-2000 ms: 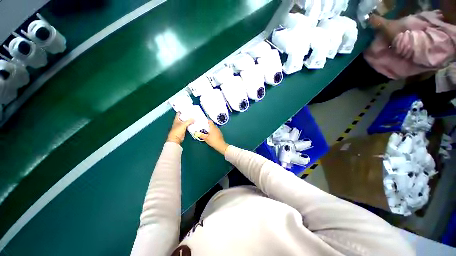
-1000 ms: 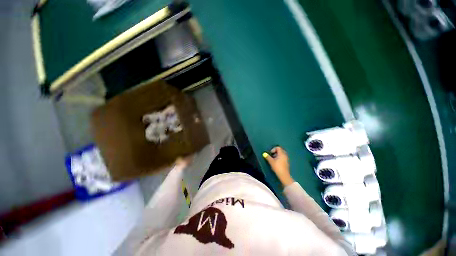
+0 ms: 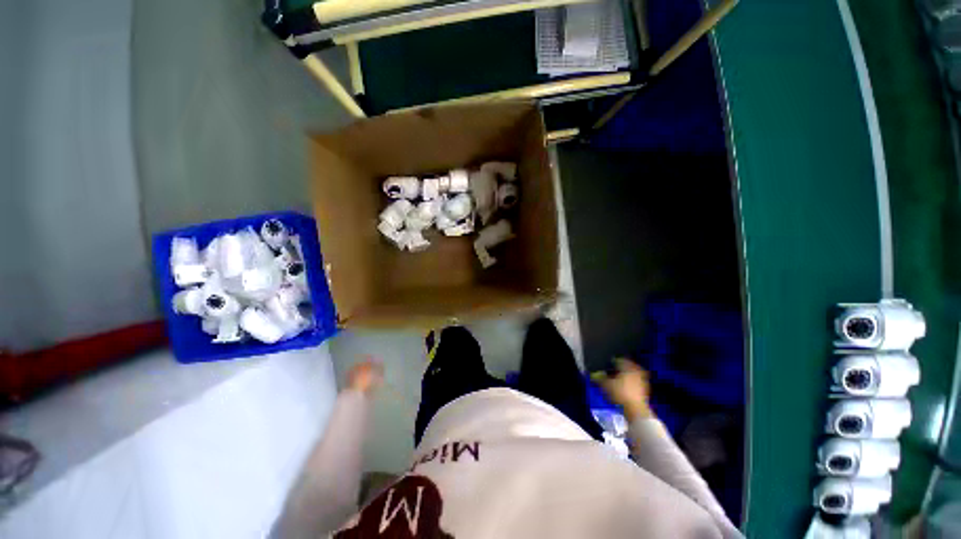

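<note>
A large open cardboard box (image 3: 353, 242) stands on the floor in front of me, with several loose white security cameras (image 3: 455, 207) at its bottom. A blue plastic bin (image 3: 169, 337) left of the box is full of white cameras (image 3: 242, 279). My left hand (image 3: 366, 376) is small and blurred below the box's near left corner; no held thing can be made out. My right hand (image 3: 629, 387) is right of my legs, away from the box, with a small yellow spot at a fingertip. Its grip is unclear.
A green bench (image 3: 785, 211) runs along the right, with a row of white cameras (image 3: 869, 376) near its far rail. A yellow-tube rack (image 3: 485, 90) stands behind the box. Blue bins (image 3: 695, 347) are under the bench. A white surface (image 3: 211, 453) is at lower left.
My view has swung from the bench row to the floor; the box and blue bin now lie ahead. Both hands have left the camera they held at the bench. My right hand is now beside my legs.
</note>
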